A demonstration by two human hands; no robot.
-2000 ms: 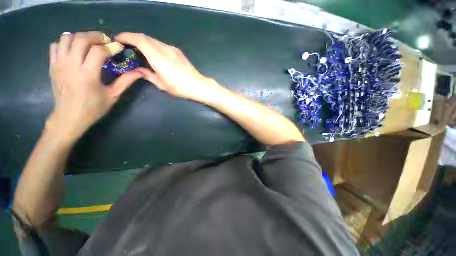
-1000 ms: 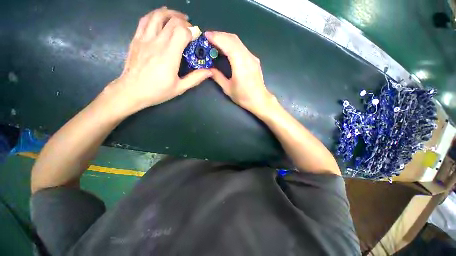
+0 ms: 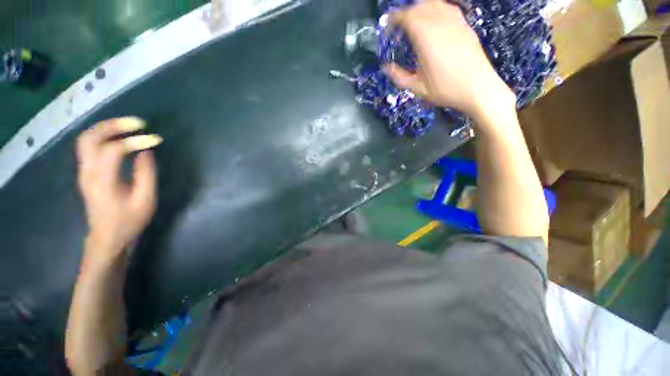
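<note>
The board pile [image 3: 514,44], a tangled blue and silver heap with pale wires, lies on the dark green worktop [image 3: 242,147] at the upper right. My right hand [image 3: 441,62] is over its left part, with thumb and fingers apart. Blue boards show between them; I see none clearly gripped. My left hand [image 3: 117,176] is over the left of the worktop, fingers curled but apart and empty, with pale coverings on two fingertips. A small dark unit [image 3: 26,66] with a yellowish-green spot is beyond the rail at the far left.
A pale metal rail [image 3: 88,92] curves along the worktop's far edge. A thin wire piece [image 3: 367,181] lies near the front edge. Cardboard boxes [image 3: 595,132] stand at right. A blue frame [image 3: 448,198] is below the worktop, and a white surface [image 3: 610,338] is at lower right.
My hands have parted; the blue board is no longer between them. My right hand has moved to the pile. The view has turned, and the dark unit beyond the rail now shows.
</note>
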